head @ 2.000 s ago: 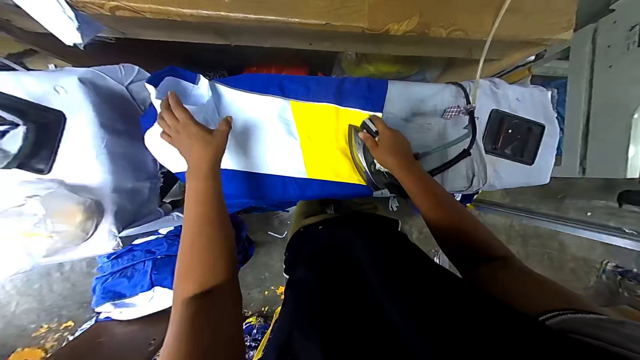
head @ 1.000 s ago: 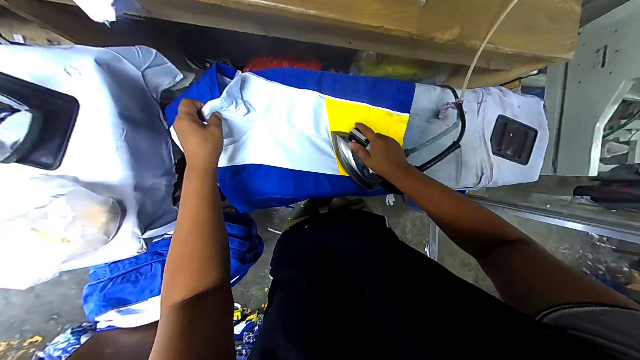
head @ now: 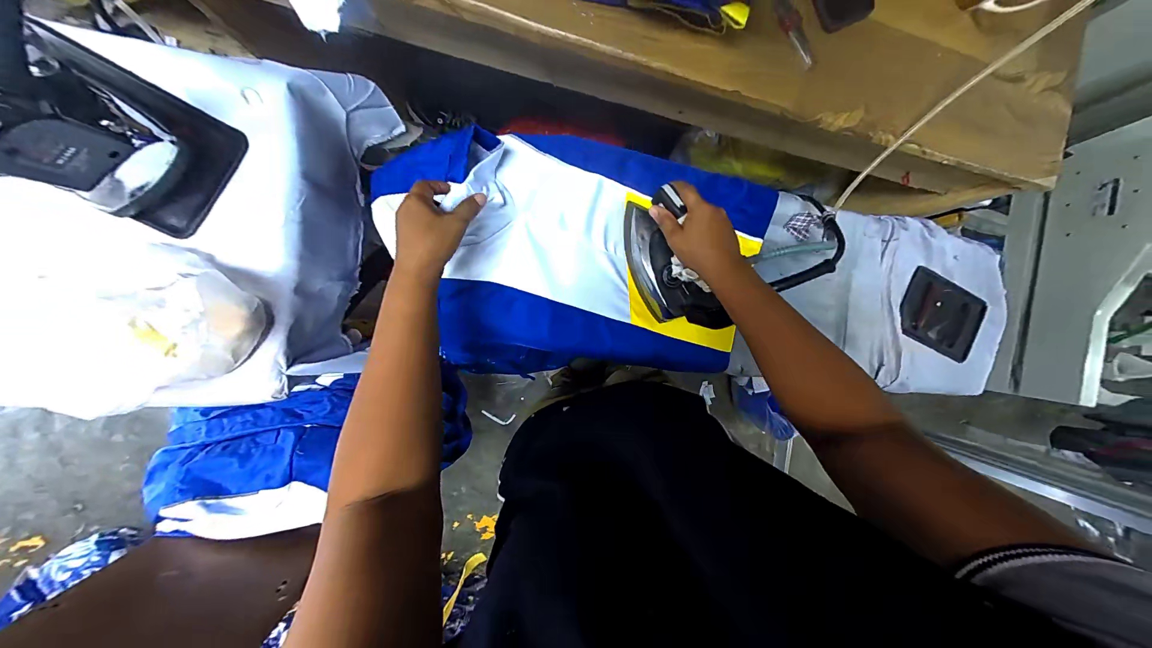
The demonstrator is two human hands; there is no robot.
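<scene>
A blue, white and yellow garment (head: pixel 558 229) lies over a narrow padded ironing board (head: pixel 864 297). My right hand (head: pixel 702 229) grips the handle of a steam iron (head: pixel 661 270), whose soleplate rests on the yellow band. A black cord and a greenish hose run from the iron towards the right. At the garment's left end my left hand (head: pixel 436 225) pinches a fold of the white cloth between thumb and fingers, close to the blue edge.
Left of the board is a white-covered surface with a black iron rest (head: pixel 207 180) and a plastic bag (head: pixel 198 324). A wooden table (head: pixel 810 90) runs along the far side. Blue and white garments (head: pixel 252 450) hang below left. A grey metal cabinet (head: pixel 1071 261) stands right.
Two seconds ago my left hand lay spread on the white cloth; by one second ago it had closed on a fold. The iron remains on the yellow band in my right hand.
</scene>
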